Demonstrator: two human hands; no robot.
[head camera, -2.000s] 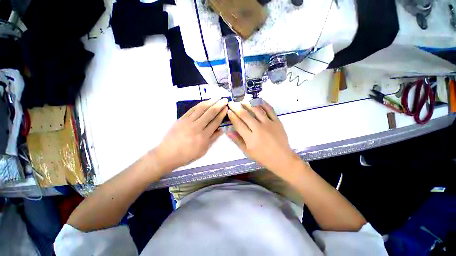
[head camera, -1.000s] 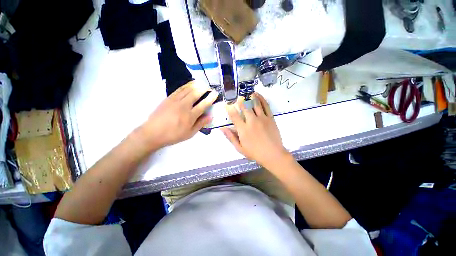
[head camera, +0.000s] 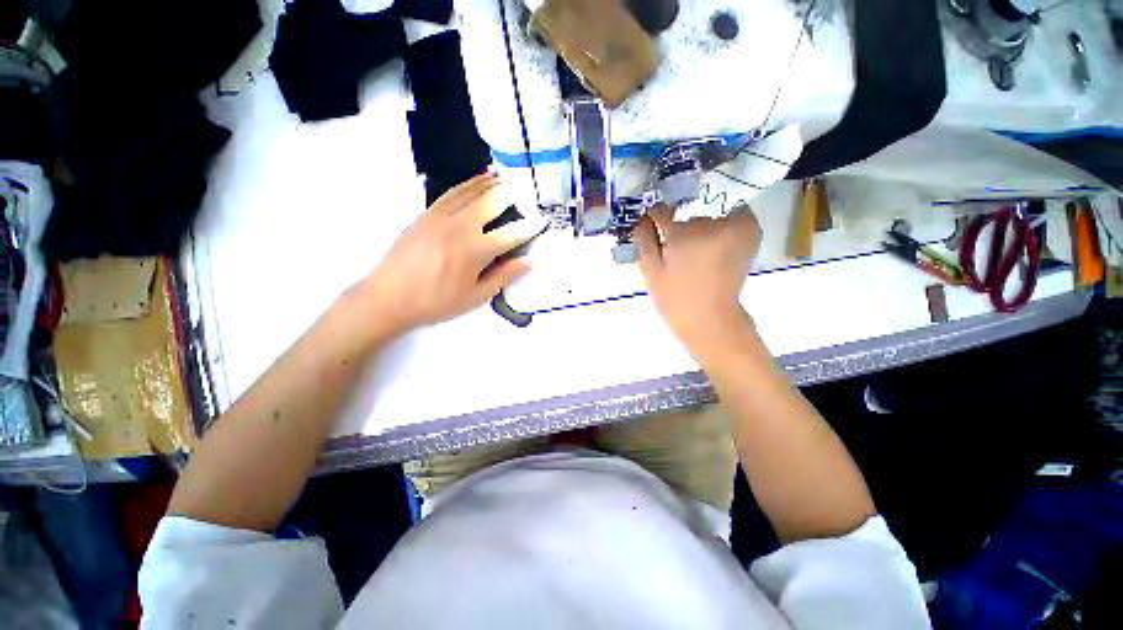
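My left hand lies left of the needle area with a small black fabric piece between its fingers; a dark curved end shows below the hand. My right hand is at the presser foot, fingers bent; whether it holds anything is hidden. The upright metal-edged strip stands between the hands. The white sewing machine head with a blue line is above them. Black cut pieces lie left of the machine head.
A dark fabric heap is at far left, above a plastic-wrapped brown package. Red-handled scissors, an orange-handled tool and a tan bar are at right. The table's front edge carries a tape-like strip.
My hands were together at the needle two seconds ago; my left hand has moved left with the black piece. My right hand has shifted slightly right and its fingers have curled.
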